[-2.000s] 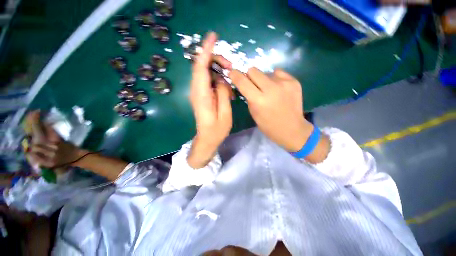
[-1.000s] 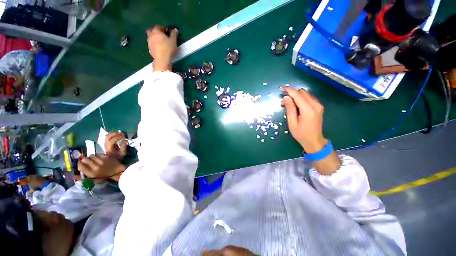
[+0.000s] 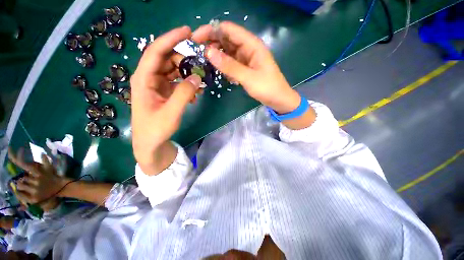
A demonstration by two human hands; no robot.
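My left hand holds a round black housing with a greenish centre, its thumb on the face. My right hand is at the housing's right edge, thumb and fingers bent together near its top. Whether a small piece or tool is between those fingertips cannot be told. Small white pieces lie on the green mat around and beyond the hands, partly hidden by them. A blue band is on my right wrist.
Several round housings lie on the mat at left. Another person's hand is at lower left. A blue cable runs along the right bench edge. A blue stool stands at right.
My left hand has come back from the far left bench area and now holds a housing in front of me. My right hand has moved in to meet it. The view has shifted.
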